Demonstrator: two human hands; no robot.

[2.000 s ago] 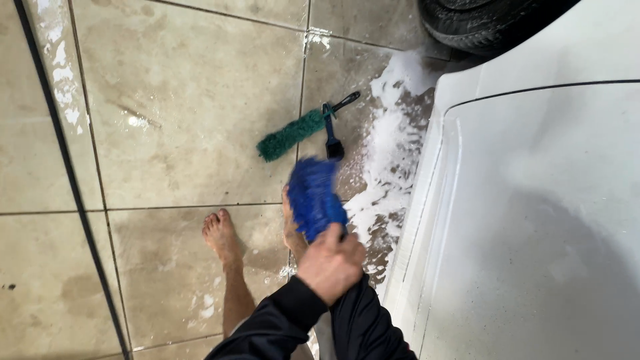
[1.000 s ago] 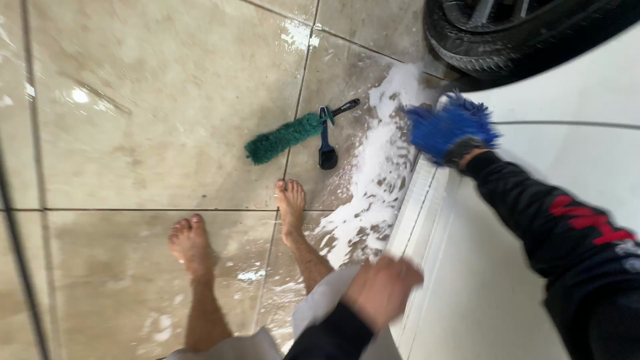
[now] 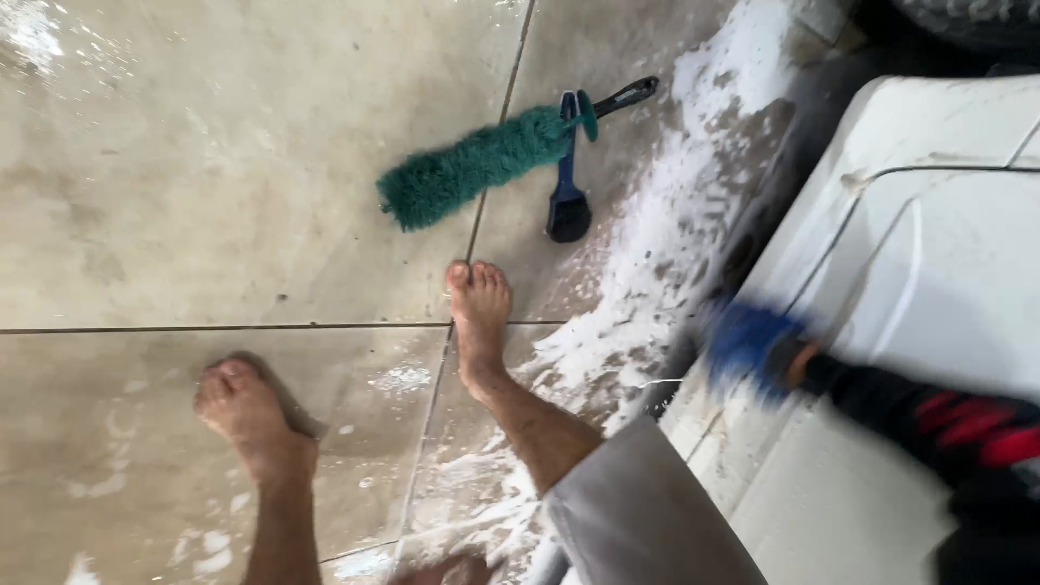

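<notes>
My right hand is inside a blue wash mitt, blurred, against the lower side of a white car. Only the cuff end of the hand shows; its fingers are hidden in the mitt. At the bottom edge of the view, my left hand is blurred and mostly cut off, above the wet floor. A green fluffy wheel brush with a black handle lies on the tiles, across the handle of a blue brush with black bristles.
White foam covers the tiled floor along the car. A tire is at the top right. My bare feet stand on wet tiles left of the car.
The mitt, held in one hand two seconds ago, was on my right hand at the car near the wheel one second ago. It is now farther back along the car's lower side.
</notes>
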